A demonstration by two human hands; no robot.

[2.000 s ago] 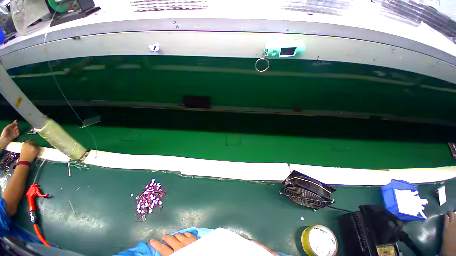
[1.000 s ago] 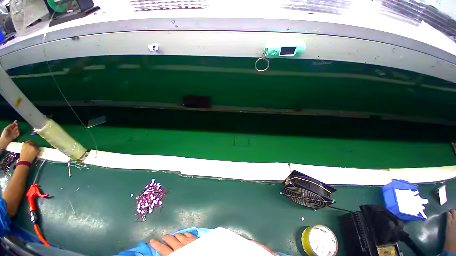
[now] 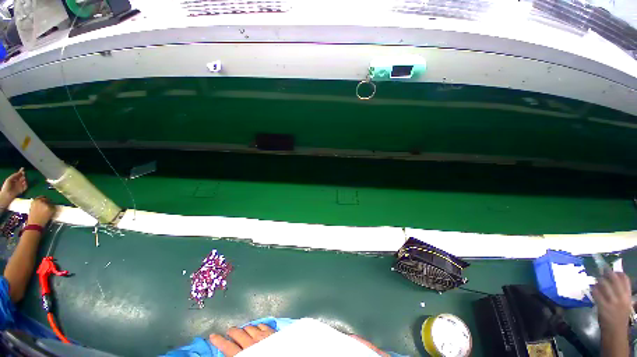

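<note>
Fingers of one of my hands, probably my left hand (image 3: 241, 337), rest on a blue sleeve (image 3: 192, 348) at the bottom edge. A blank white shape (image 3: 314, 340) covers the rest of that hand. A sliver of skin, perhaps my right hand (image 3: 367, 344), shows at its right edge, too little to read. Nothing is seen held. A heap of tiny purple and white components (image 3: 210, 279) lies on the dark green bench. A black fume fan (image 3: 431, 266) stands against the white edge. A round yellow-sided tub (image 3: 445, 336) sits beside a black soldering station (image 3: 513, 324).
A neighbour's hand (image 3: 613, 293) is beside the blue bin (image 3: 562, 280) at right. Another person's arms (image 3: 26, 251) and a red air gun (image 3: 47, 275) are at left. A flat unit (image 3: 143, 169) rides the green belt (image 3: 279, 199). A slanted pole (image 3: 80, 192) stands at left.
The neighbour's hand at far right has moved up to the blue bin's right side, with a thin pale item at its fingers. The flat unit has drifted right. My visible fingers stay put.
</note>
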